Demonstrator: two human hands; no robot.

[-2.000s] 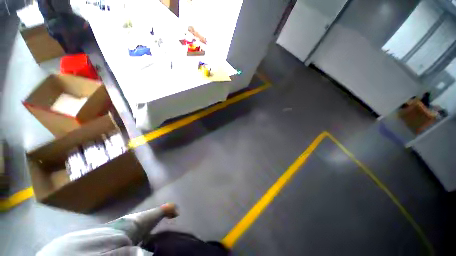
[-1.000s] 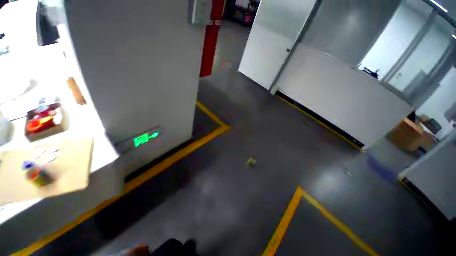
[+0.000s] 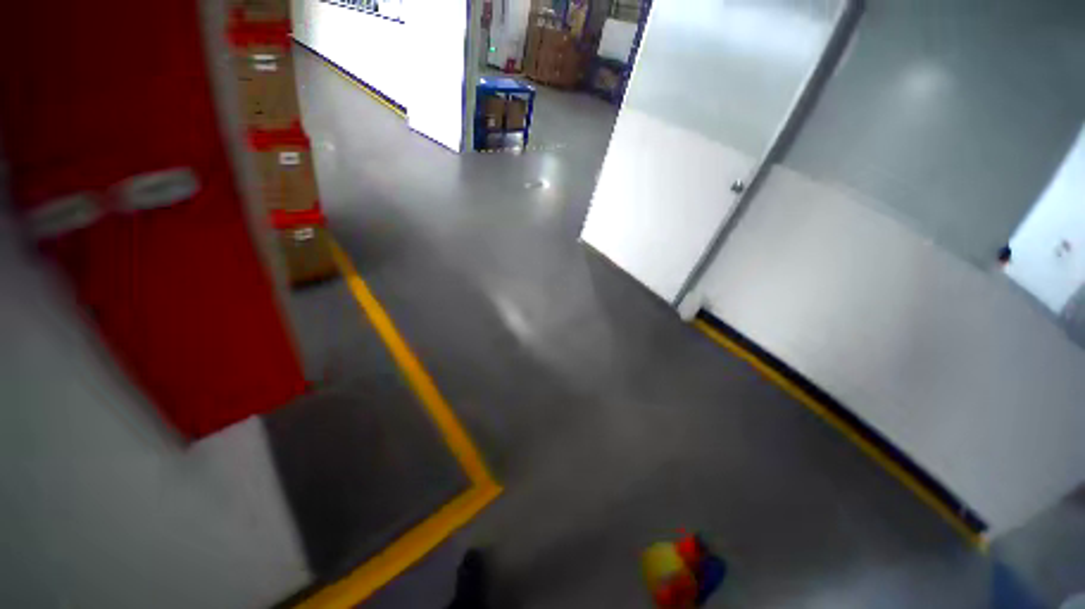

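Observation:
Neither of my hands is in the picture. Nearest in front of me is a small, blurred red, yellow and blue object (image 3: 682, 573) at the bottom edge, right of centre. It appears to be on the grey floor; what it is cannot be told. A dark shape like a shoe tip (image 3: 470, 579) shows at the bottom edge. Brown stacked cartons (image 3: 286, 173) with red bands and small white labels stand at the upper left, partly hidden by a red panel (image 3: 202, 262).
Yellow floor lines (image 3: 416, 375) meet in a corner at lower left, beside a pale wall or pillar (image 3: 107, 476). A white door (image 3: 684, 155) and partition (image 3: 857, 321) run along the right. A blue cart (image 3: 505, 90) with cartons and further brown cartons (image 3: 553, 54) are at the back.
The view has moved forward past the white table and pillar, which left the picture. The hand at the bottom edge is gone. The stacked cartons and blue cart have come into view.

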